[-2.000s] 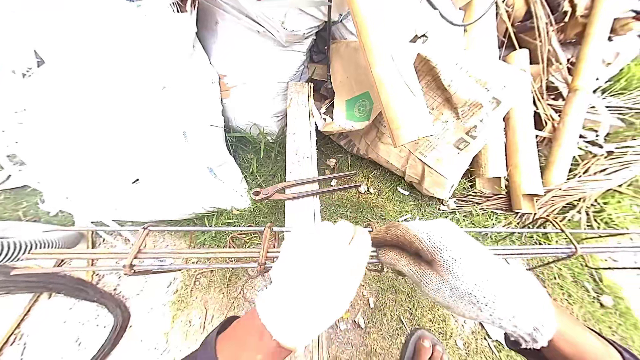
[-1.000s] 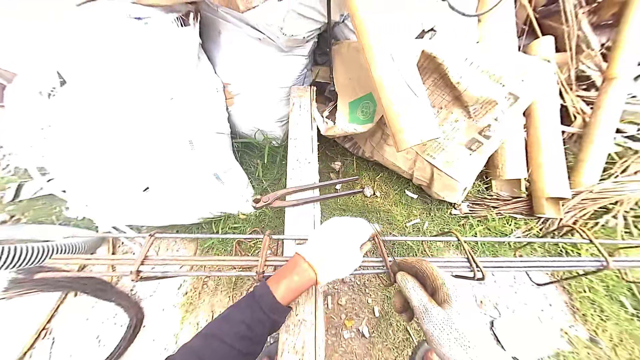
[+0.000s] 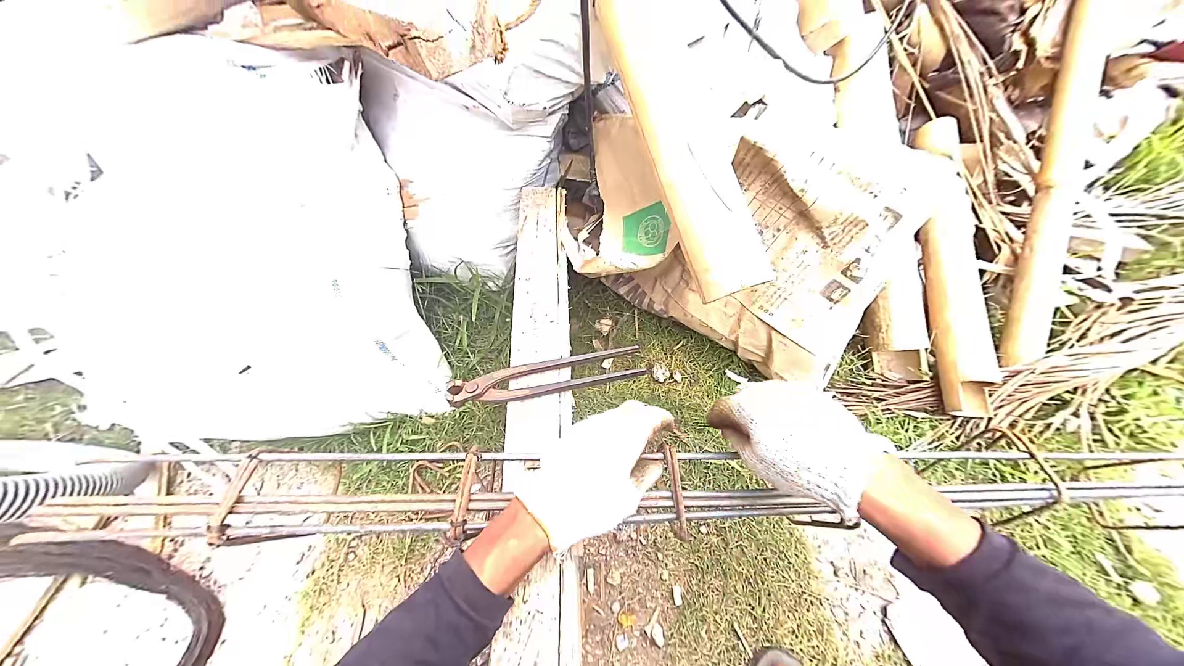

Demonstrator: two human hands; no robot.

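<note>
My left hand (image 3: 601,472), in a white knit glove, lies over the steel rebar cage (image 3: 370,504), its fingers beside a rusty square stirrup (image 3: 676,490). To the right of that stirrup, my right hand (image 3: 795,444), in a soiled white glove, is at the top bar with its fingertips bent; whether it grips anything cannot be told. Rusty end-cutting nippers (image 3: 536,377) lie across a wooden plank (image 3: 539,324) beyond the cage, jaws to the left. More stirrups (image 3: 464,495) hang on the bars at the left and right.
White sacks (image 3: 213,250) lie at the left. Cement paper bags (image 3: 795,250) and bamboo pieces (image 3: 957,277) lie beyond at the right, near dry palm fronds (image 3: 1091,370). A coil of black wire (image 3: 139,573) and a corrugated hose (image 3: 74,486) are at the lower left.
My right hand has moved up from below the bars to the top bar. The stirrup beside my left hand, slanted a second ago, now stands nearly straight across the bars.
</note>
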